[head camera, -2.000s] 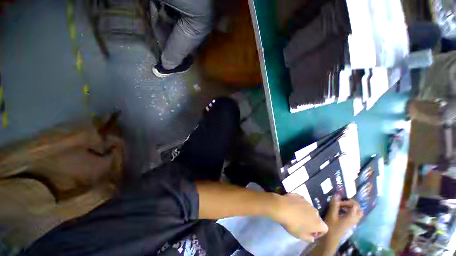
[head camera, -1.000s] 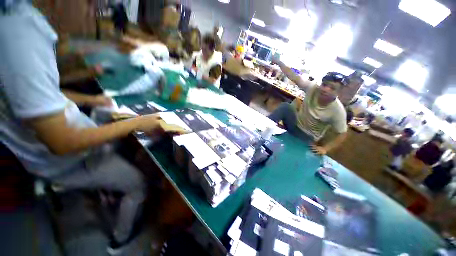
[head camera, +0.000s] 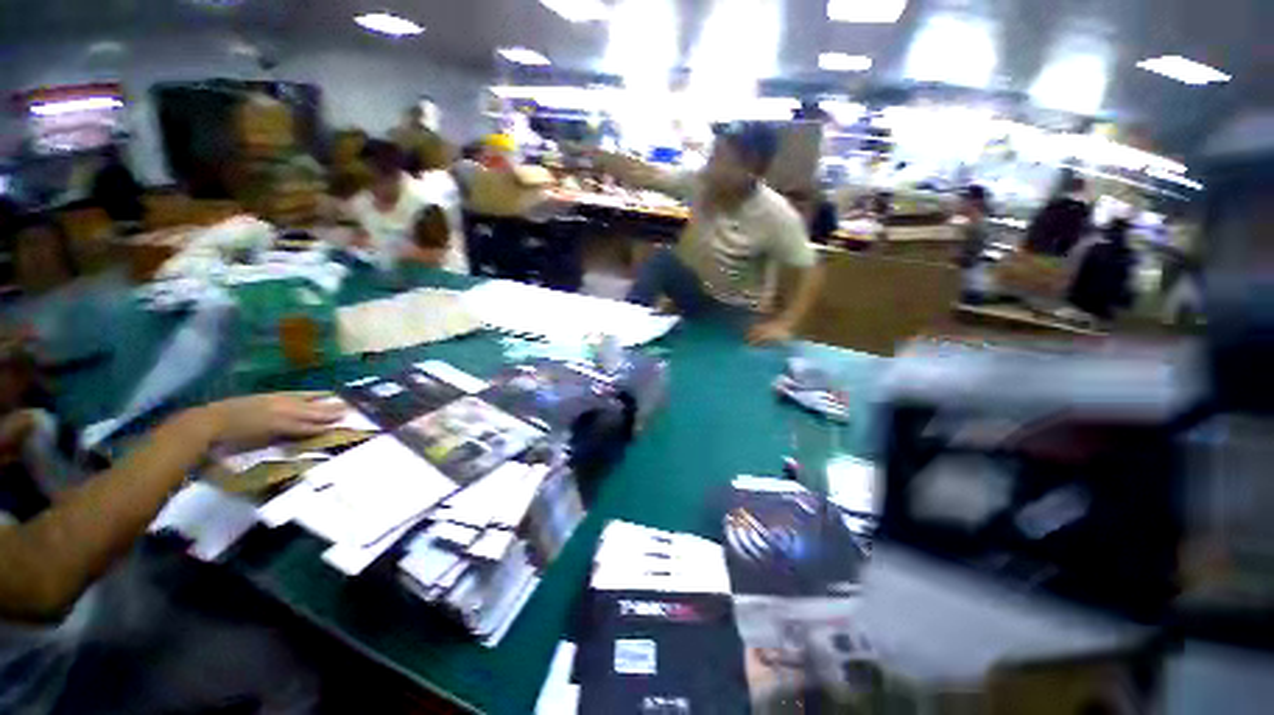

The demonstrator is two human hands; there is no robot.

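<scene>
Neither of my hands is in view. The working pile of box blanks (head camera: 668, 657) lies at the bottom centre, with its black lettered panel, a small white square on it and white flaps. A dark panel with coloured wave rings (head camera: 785, 534) lies beside it. Large dark and white box blanks (head camera: 1034, 510), probably the right stack, fill the right side, close and blurred.
Another worker's arm (head camera: 147, 482) reaches from the left onto the left stack of blanks (head camera: 482, 552). A grey-and-red bundle (head camera: 813, 391) lies on the green table (head camera: 699, 454). A person (head camera: 741, 245) sits across the table.
The view has swung from my lap and arms up to the room, then further right. My hands have left the picture. The dark blanks at right have come into view.
</scene>
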